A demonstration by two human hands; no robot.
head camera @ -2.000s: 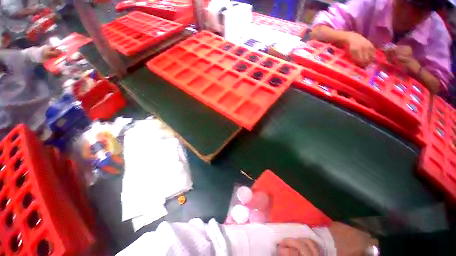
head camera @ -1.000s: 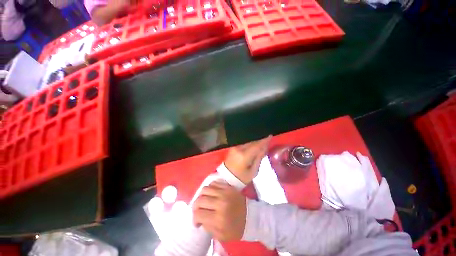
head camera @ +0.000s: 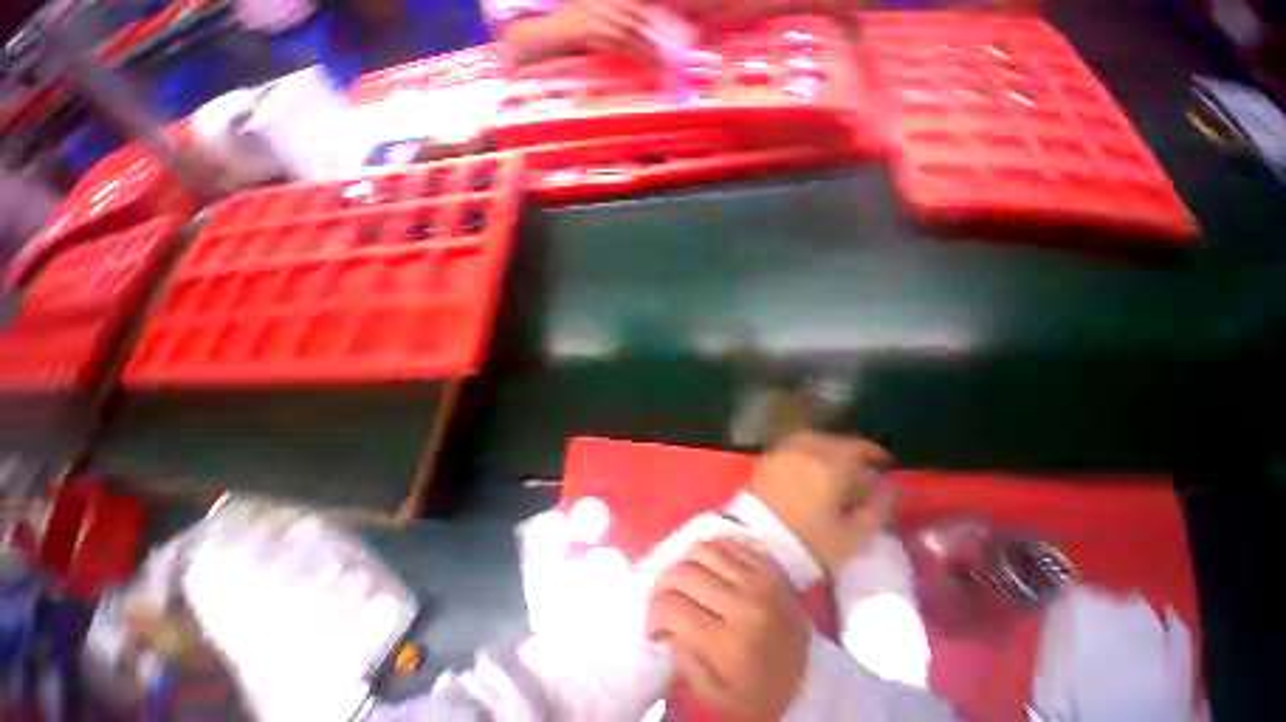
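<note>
My left hand [head camera: 825,497] is above the back edge of the red mat [head camera: 656,487], blurred, with its fingers partly bent; nothing can be made out in it. My right hand [head camera: 733,628] lies across my left forearm and holds the white sleeve [head camera: 571,663] below the wrist. Pale round discs [head camera: 588,521] on a clear sheet lie at the mat's left edge, partly hidden by the sleeve. A white strip [head camera: 886,628] lies on the mat beside my left hand. No scissors can be made out.
A clear bottle with a metal top [head camera: 1027,567] and a crumpled white cloth [head camera: 1114,656] are on the right. White-filled bags [head camera: 289,600] lie left. A red grid tray [head camera: 317,289] stands back left, another [head camera: 1037,134] back right. Another person's hand [head camera: 585,28] is over far trays.
The view has swung right, then partly back left. My right hand has come onto my left sleeve since the earliest frame. My left fingers, straighter a second ago, are now more bent.
</note>
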